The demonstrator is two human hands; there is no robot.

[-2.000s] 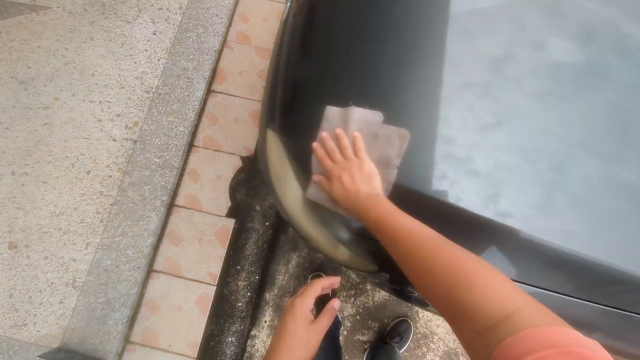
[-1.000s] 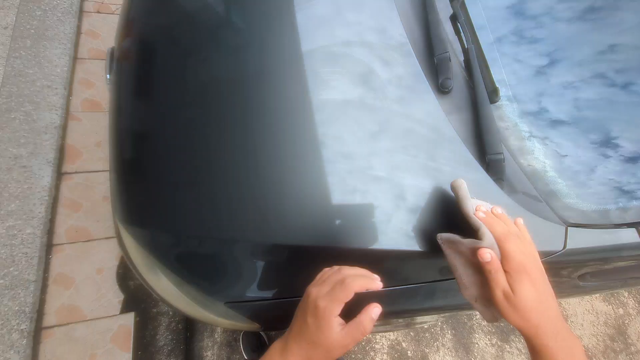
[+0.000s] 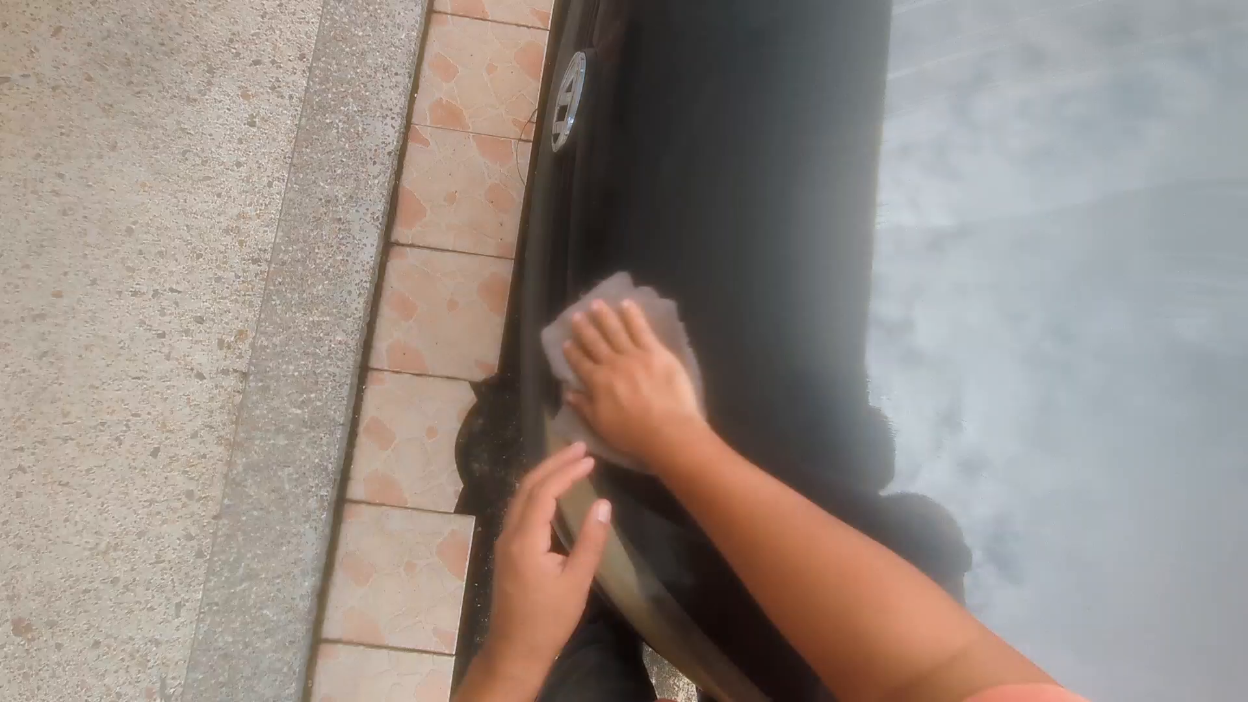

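My right hand [image 3: 634, 390] lies flat with spread fingers on a thin greyish cloth [image 3: 619, 288], pressing it against the front edge of a dark car hood [image 3: 760, 195]. The cloth shows around the fingers and beside the palm. Lower and to the left, my left hand [image 3: 551, 546] hovers by the headlight [image 3: 624, 575], thumb and fingers apart, holding nothing. A chrome emblem [image 3: 568, 101] sits on the car's nose, farther up. The sky is reflected in the hood at the right.
A row of beige and pinkish tiles [image 3: 453, 185] runs along the car's front. Left of it are a grey granular curb strip [image 3: 292, 390] and a pebbled pavement [image 3: 127, 341]. My dark-clothed leg [image 3: 595, 658] shows below the headlight.
My right hand has gone from the hood's side edge near the windshield, where it held the bunched cloth, to the front edge, with the cloth now spread flat. The view has shifted toward the car's front.
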